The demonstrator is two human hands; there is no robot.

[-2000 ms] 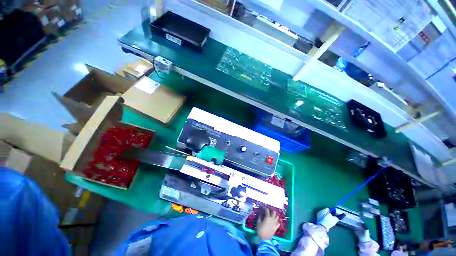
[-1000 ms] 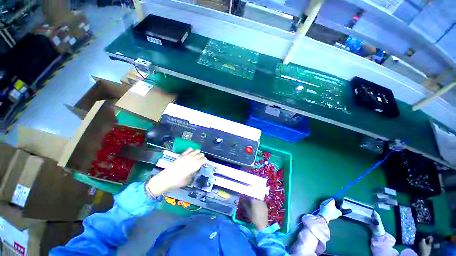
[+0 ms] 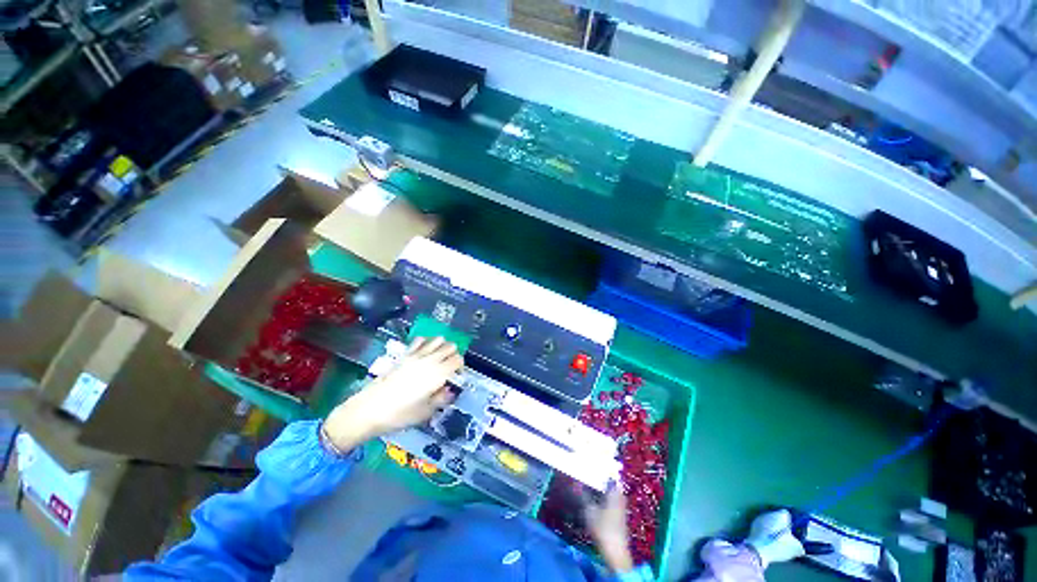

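The lead cutting machine (image 3: 500,313) stands in front of me, with a pale feed rail (image 3: 546,430) across its front. My left hand (image 3: 404,392) lies over the left part of the rail, beside the green guard (image 3: 441,331); its fingertips are close together and I cannot tell if they hold a part. My right hand (image 3: 605,521) is at the rail's right end, over the red components (image 3: 643,455) in the green parts tray (image 3: 686,438). It is blurred, and what its fingers hold is hidden.
An open carton (image 3: 233,290) of red parts is at left, below the discharge chute (image 3: 339,341). A blue bin (image 3: 671,315) is behind the machine, under a green shelf (image 3: 637,216) with black bins (image 3: 426,80). At right, another person's gloved hand (image 3: 776,537) touches a white-grey module (image 3: 844,548).
My left hand came onto the rail from out of sight and stays there. My right hand remains low at the tray, shifting slightly. The view has also shifted.
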